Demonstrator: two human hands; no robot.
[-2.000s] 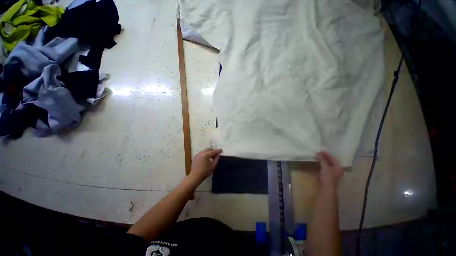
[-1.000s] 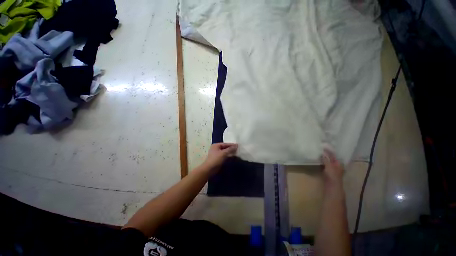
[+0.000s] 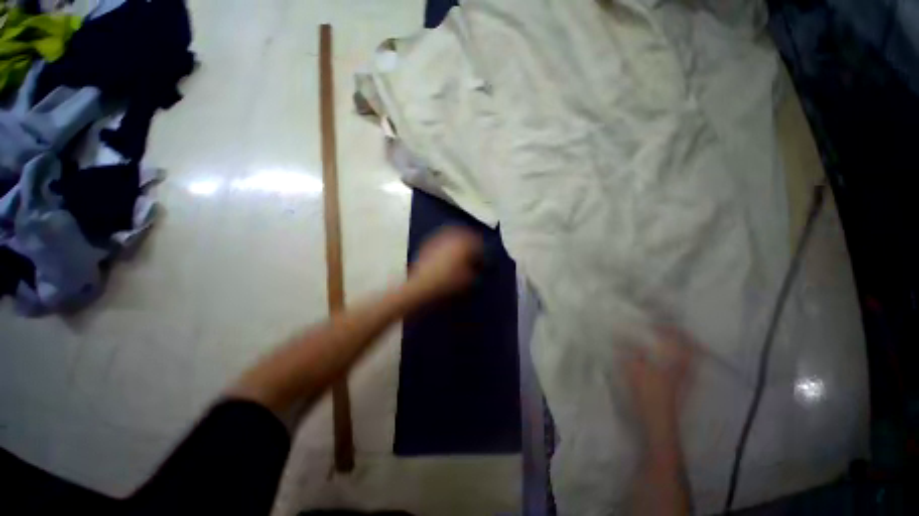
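Observation:
The cream fabric (image 3: 605, 181) lies wrinkled over the right half of the table, its lower end now near the table's front edge. A dark strip (image 3: 458, 373) lies partly uncovered to its left. The metal guide rail (image 3: 531, 403) shows beside the strip, partly under the cloth. My left hand (image 3: 450, 264) is blurred over the dark strip, near the fabric's left edge; whether it holds anything is unclear. My right hand (image 3: 657, 368) is blurred over the lower part of the fabric; its fingers cannot be made out.
A long brown wooden strip (image 3: 333, 252) lies left of the dark strip. Piled black, grey and neon-yellow scraps (image 3: 76, 191) lie at the far left. A thin black cord (image 3: 771, 353) runs along the right side.
The fabric has shifted right and toward me, uncovering more of the dark strip and covering much of the rail's near end. My left hand has moved up; my right hand has moved slightly down.

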